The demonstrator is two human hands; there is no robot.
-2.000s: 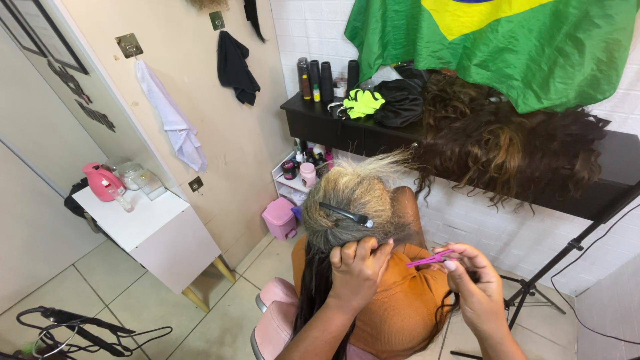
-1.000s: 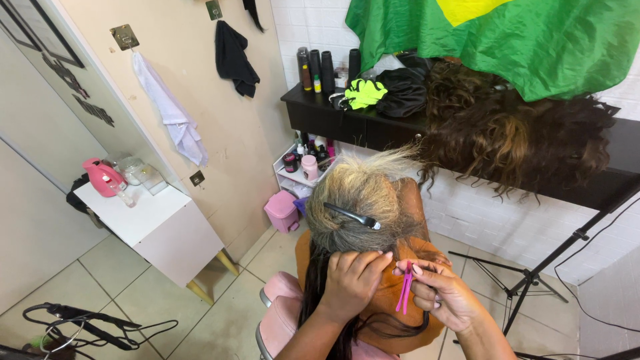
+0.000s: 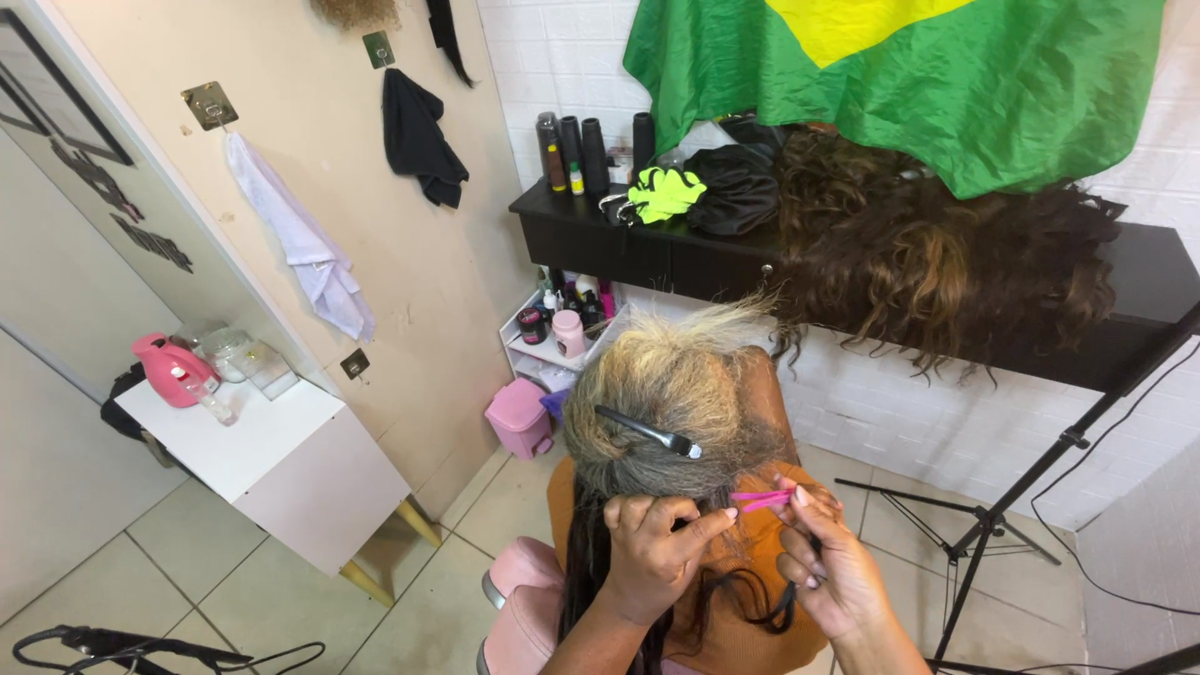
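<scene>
A person in an orange top (image 3: 750,609) sits with their back to me, their blond and grey hair (image 3: 666,375) gathered upward. A black hair clip (image 3: 649,431) lies across the hair at the back of the head. My left hand (image 3: 656,553) is at the nape with bent fingers, pinching hair there. Between the thumb and fingers of my right hand (image 3: 825,553) is a pink plastic hair clip (image 3: 761,500), its prongs toward my left hand. Long dark hair (image 3: 586,562) hangs down below my left hand.
Wavy brown hair extensions (image 3: 937,253) lie on a black wall shelf (image 3: 600,239) under a green and yellow flag (image 3: 900,84). A black tripod stand (image 3: 984,525) is at right. A pink chair (image 3: 530,619), a pink bin (image 3: 520,419) and a white side table (image 3: 262,450) stand left.
The pink clip in my right hand pointed downward a second ago and now points left, toward my left hand. My left hand has stayed at the nape.
</scene>
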